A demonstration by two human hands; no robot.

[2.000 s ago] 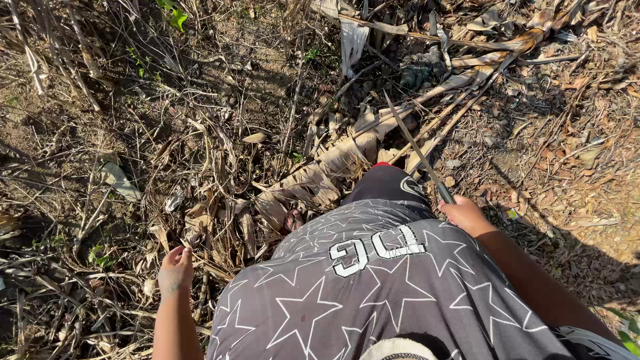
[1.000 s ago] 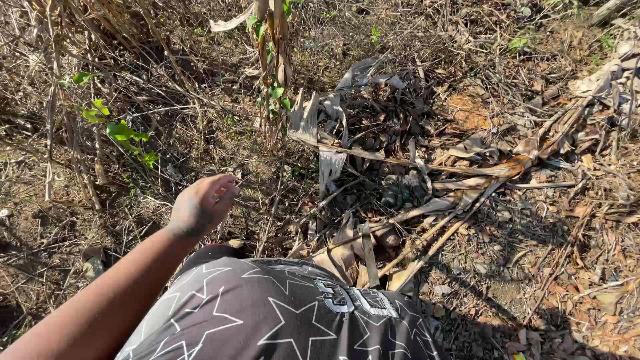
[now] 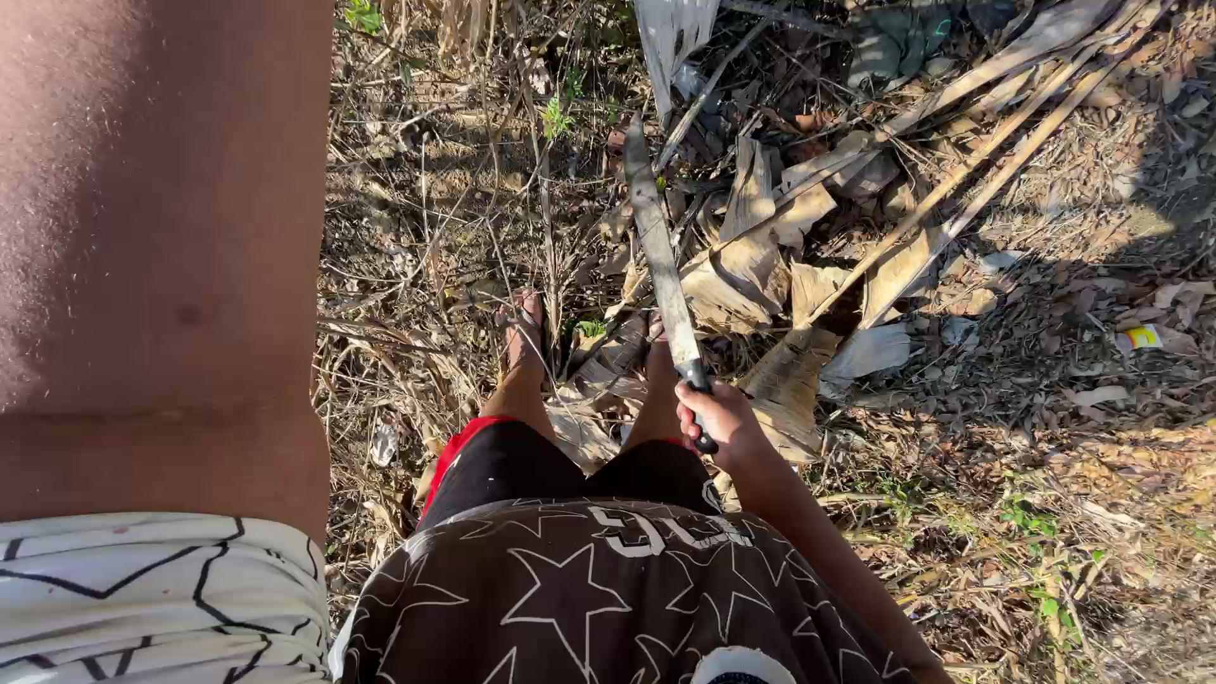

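Note:
My right hand [image 3: 719,418] grips the black handle of a long knife with a machete-like blade [image 3: 661,256]. Its blade points away from me, over dry plant litter, and looks worn and stained. My left arm [image 3: 161,266] is raised close to the camera and fills the left side of the view; the left hand itself lies outside the frame. Beneath the knife lie broad dry plant sheaths [image 3: 746,280], pale brown and curled. My bare feet [image 3: 522,332] stand among the dry stalks, left of the blade and partly behind it.
Long dry stalks [image 3: 959,176] run up to the right. A dark crumpled cloth-like thing [image 3: 893,43] lies at the top. Thin upright stems [image 3: 546,190] stand before my feet. A small yellow and white scrap [image 3: 1139,337] rests on leaf litter at right.
My left arm has come up close to the camera, and its hand has left the view. The knife and my right hand, out of view one second ago, show again. The view has shifted.

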